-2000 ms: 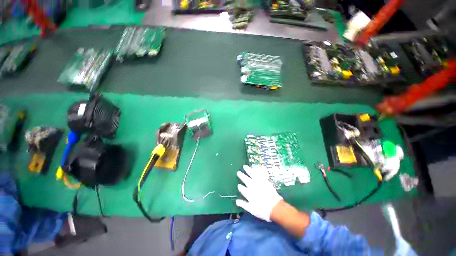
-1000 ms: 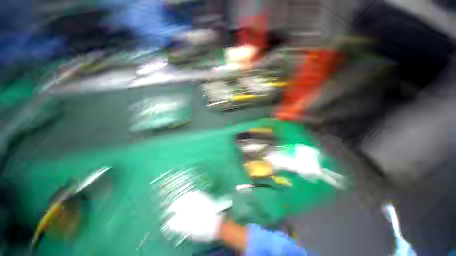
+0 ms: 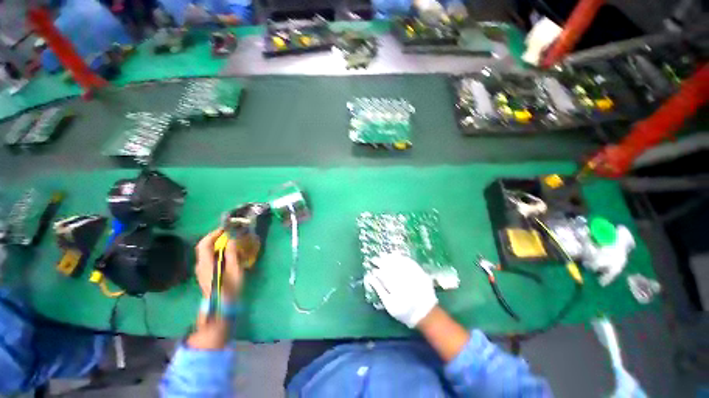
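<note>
A green circuit board (image 3: 420,233) with silvery solder rows facing up lies on the green mat in front of me. My right hand (image 3: 403,291), in a white glove, lies over its near part; whether its fingers grip anything is unclear. My bare left hand (image 3: 211,268) is closed around the yellow-and-black handle of a soldering iron (image 3: 220,253), at the near side of the left iron stand (image 3: 247,225). A blue band is on my left wrist. Silvery solder wire (image 3: 294,256) runs from a small reel stand (image 3: 289,202) and curves over the mat between my hands.
Black round fans (image 3: 148,260) stand left. Right are another iron stand (image 3: 525,241), side cutters (image 3: 496,288) and a green lid (image 3: 602,230) beside a white glove. Beyond, a dark green belt (image 3: 299,116) carries boards and black trays (image 3: 536,124). Red-orange posts (image 3: 657,124) flank it. People in blue sit around.
My left hand has come into view and closed on the left soldering iron. My right hand stays over the near part of the board. The view swung right, then back.
</note>
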